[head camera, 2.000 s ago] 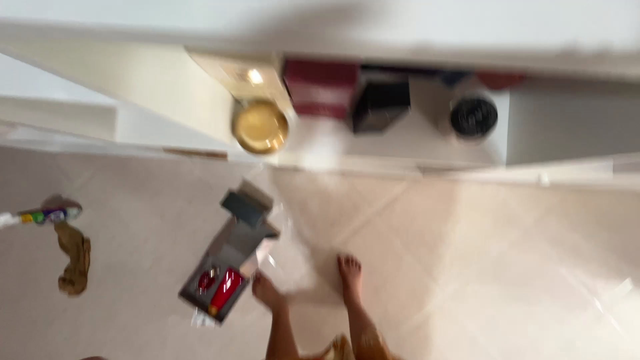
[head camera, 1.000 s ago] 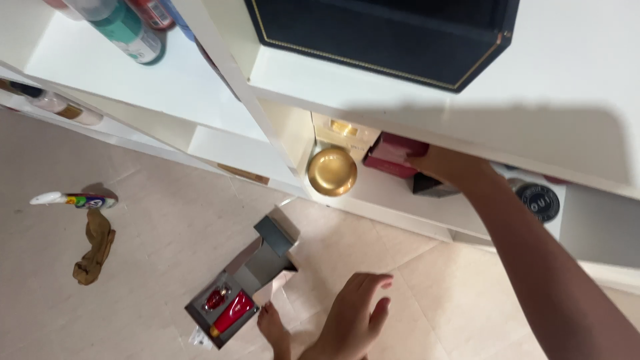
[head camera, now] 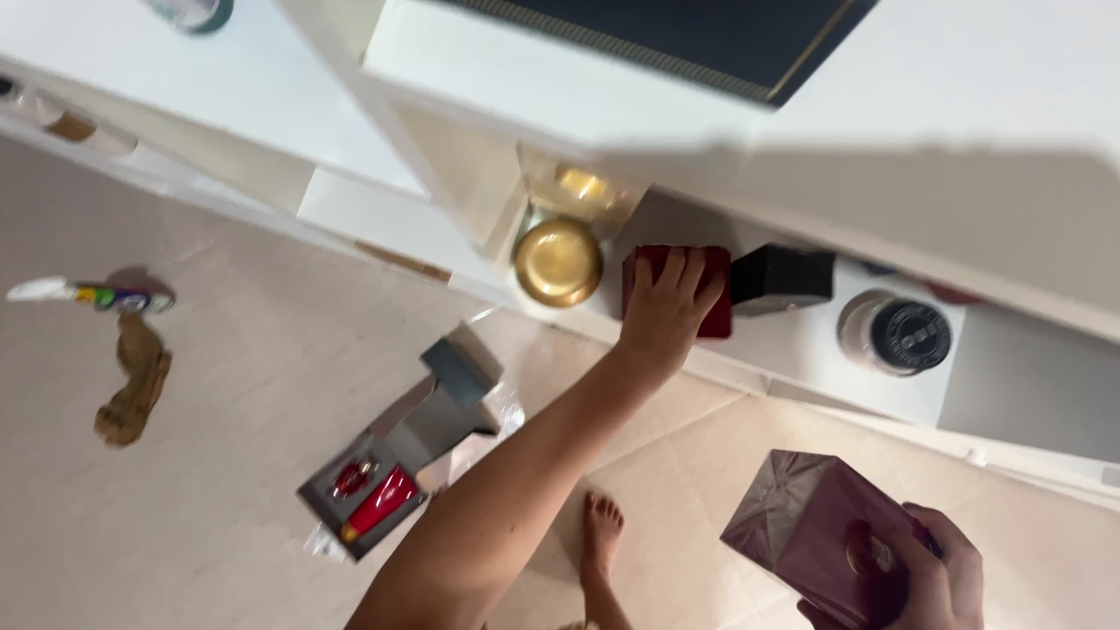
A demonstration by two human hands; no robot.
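My left hand (head camera: 662, 311) reaches up into a white shelf, its fingers curled over the top of a dark red box (head camera: 716, 308). At the lower right, my right hand (head camera: 941, 569) holds a purplish-red box (head camera: 831, 534) wrapped in clear film, tilted above the floor. A round gold lid (head camera: 558, 262) stands left of the red box, with a clear and gold package (head camera: 582, 188) behind it. Just right of the red box is a black box (head camera: 781, 278). Farther right stands a jar with a black lid (head camera: 910, 335).
On the tiled floor lies an open grey gift box (head camera: 429, 429) holding a red tube (head camera: 382, 503) and a small red bottle (head camera: 353, 479). A brown cloth-like item (head camera: 134, 381) and a colourful tube-like item (head camera: 96, 296) lie at left. A large dark box (head camera: 665, 39) rests on the upper surface.
My right hand has drawn back from the shelf and now holds the film-wrapped box. My left hand has moved from above the floor up to the red box on the shelf.
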